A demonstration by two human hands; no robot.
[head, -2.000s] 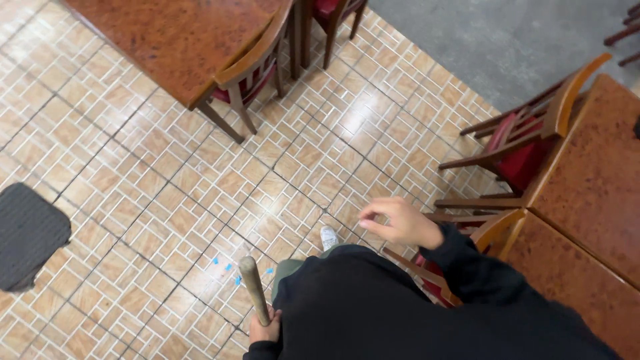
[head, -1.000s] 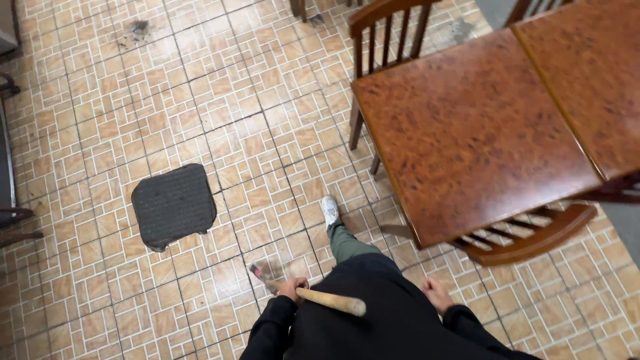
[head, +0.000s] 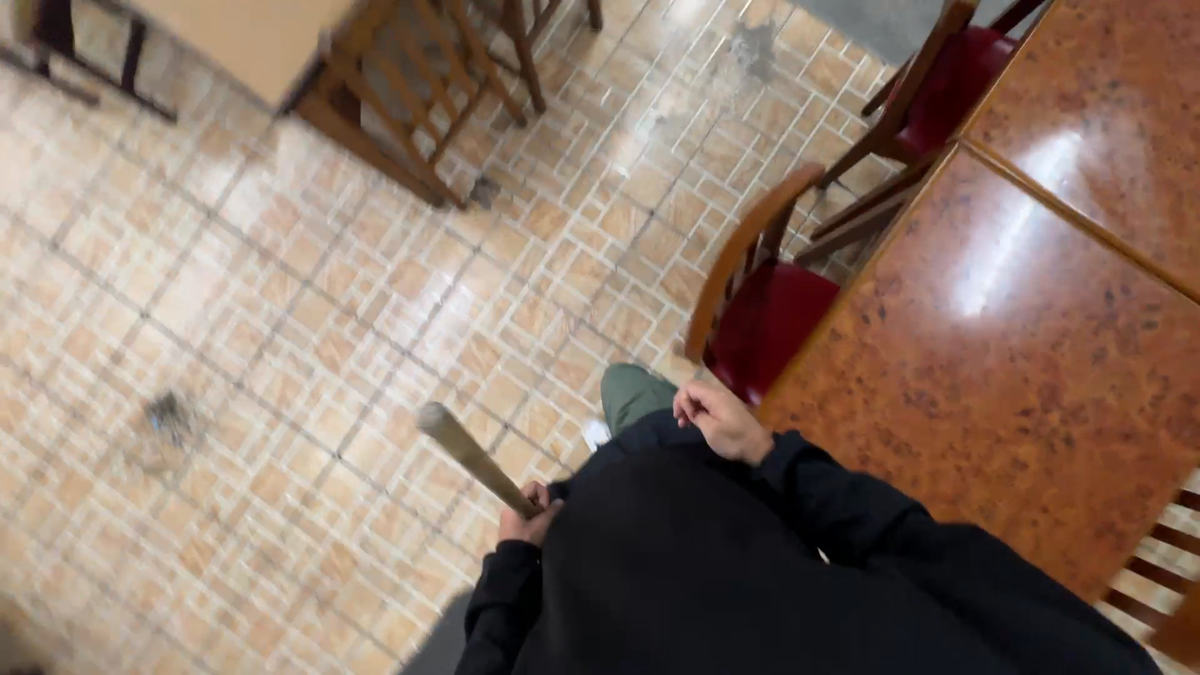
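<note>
Low in the middle of the head view, my left hand (head: 530,516) grips a round wooden handle (head: 473,457). Its blunt end points up and left over the tiled floor; the rest of the tool is hidden below my hand. My right hand (head: 720,420) is held in front of my body with its fingers curled, and no object shows in it. Just beyond it stands a wooden chair with a red seat (head: 771,323), pushed against a glossy brown table (head: 937,403).
A lighter table (head: 234,37) with wooden chairs (head: 422,84) stands at the upper left. Another red-seated chair (head: 956,89) is at the upper right. Grey debris (head: 169,420) lies on the tiles at the left, and a dark patch (head: 483,192) is near the chair legs.
The view has moved on across the floor, with different furniture in it. The handle's end now points up and left, where it pointed right one second ago. My right hand has risen from beside my body.
</note>
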